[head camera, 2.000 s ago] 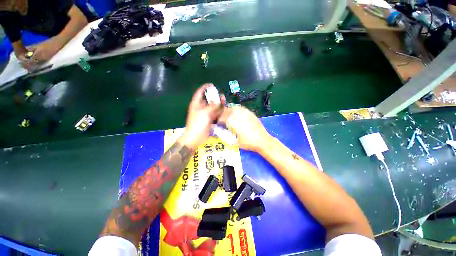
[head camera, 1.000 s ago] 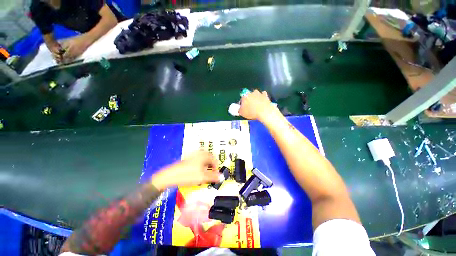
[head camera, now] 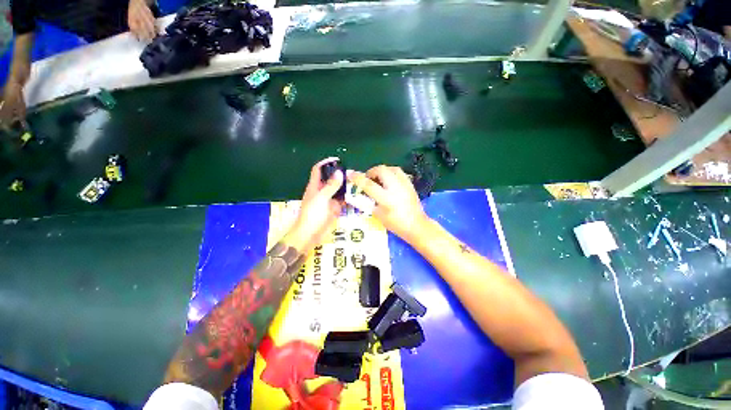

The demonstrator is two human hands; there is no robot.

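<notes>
My left hand (head camera: 318, 200) holds a black plastic housing (head camera: 331, 170) upright above the far edge of the printed sheet (head camera: 449, 264). My right hand (head camera: 390, 200) is close beside it on the right, its fingers on a small white piece (head camera: 360, 200); whether a circuit board is with it is hard to tell. Several black housings (head camera: 369, 286) lie loose on the sheet's yellow band and at its right border, some leaning on each other.
A dark green conveyor (head camera: 321, 128) runs across, carrying small boards (head camera: 94, 190) and black leads (head camera: 442, 148). A heap of black parts (head camera: 210, 36) lies beyond, beside another person's hand (head camera: 143, 19). A white adapter (head camera: 595, 239) with a cord sits at the right.
My left hand has moved from the housings on the sheet up to the far edge, now with a housing. My right hand has come back from the belt beside it. Belt items have shifted.
</notes>
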